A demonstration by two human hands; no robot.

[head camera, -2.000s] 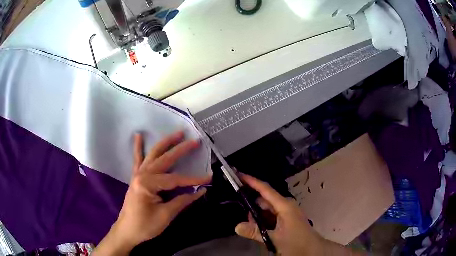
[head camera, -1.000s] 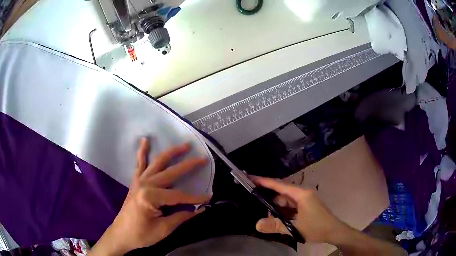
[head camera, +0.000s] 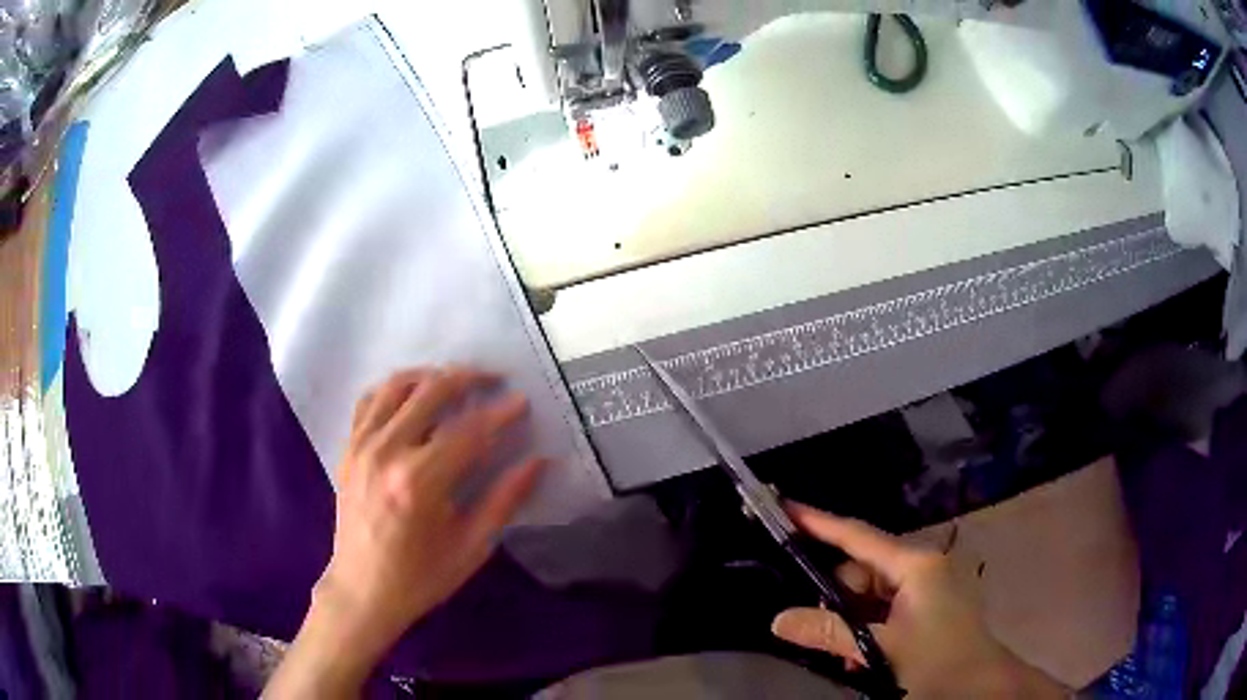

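Note:
A pale-lilac panel (head camera: 356, 260) lies on a purple panel (head camera: 219, 397) at the left of the machine table. A thin dark line runs along its right edge. My left hand (head camera: 431, 479) rests on the lower part of the pale panel, fingers spread and bent; it grips nothing that I can see. My right hand (head camera: 903, 602) holds the black-handled scissors (head camera: 745, 479). The blades look closed, and their tip lies over the ruler strip, right of the panel's edge and apart from it.
The machine's presser foot area (head camera: 595, 103) is at the top centre, with a green ring (head camera: 896, 55) to its right. The ruler strip (head camera: 875, 315) runs along the table's front edge. A tan board (head camera: 1053, 574), a blue crate (head camera: 1160, 654) and light fabric (head camera: 1201, 185) are at the right.
The view has shifted left. The panels are turned more upright, showing the purple panel's curved cut-out. The scissors have moved away from the pale panel's edge. My left hand has flattened over the fabric.

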